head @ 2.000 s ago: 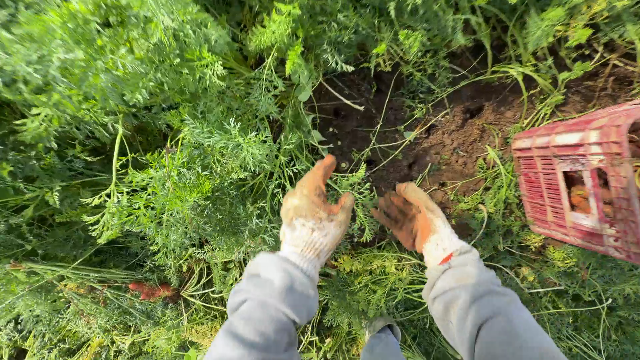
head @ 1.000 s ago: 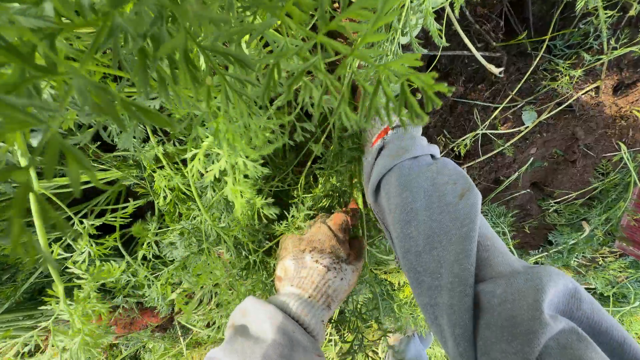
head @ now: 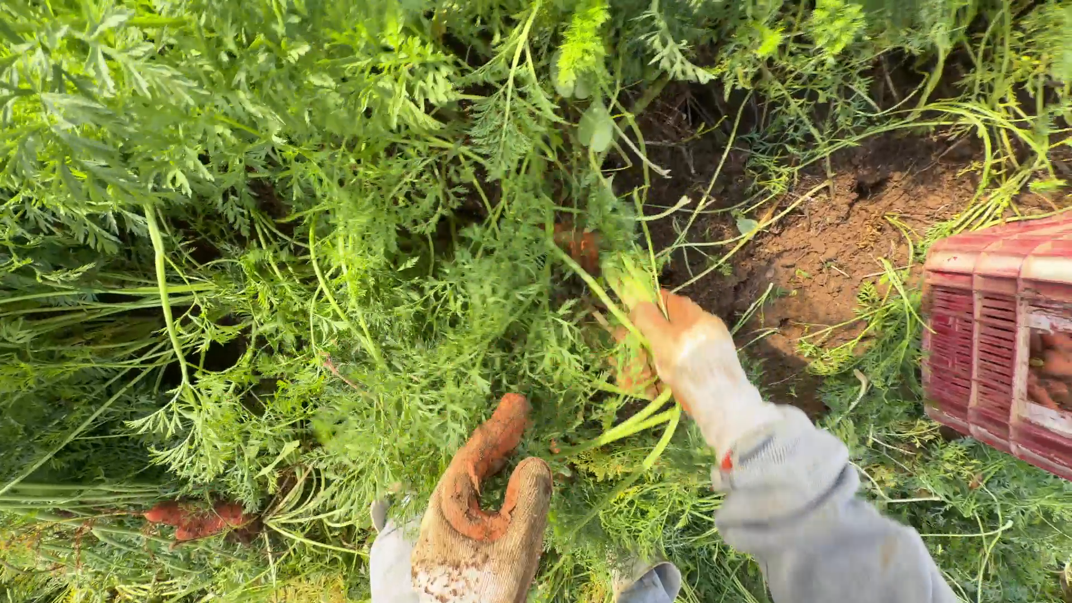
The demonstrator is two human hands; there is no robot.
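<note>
My left hand [head: 486,511], in a knitted glove stained with reddish soil, is at the lower middle with thumb and fingers apart and nothing between them. To its right and higher up, my right hand [head: 682,339], also gloved, grips a bunch of green carrot tops [head: 628,280] by the stems. Orange, soil-covered roots [head: 636,368] show partly beneath that hand; leaves hide the rest. More leafy carrot foliage [head: 377,293] surrounds both hands.
A red plastic crate [head: 971,335] holding orange roots stands at the right edge. Bare reddish soil [head: 837,243] lies between it and the foliage. At the lower left, reddish carrots [head: 201,519] lie among the stems. Parts of shoes show at the bottom.
My right hand, hidden in the foliage one second ago, is in sight with a bunch of stems. My left hand has opened and is lower in the view. The view has shifted.
</note>
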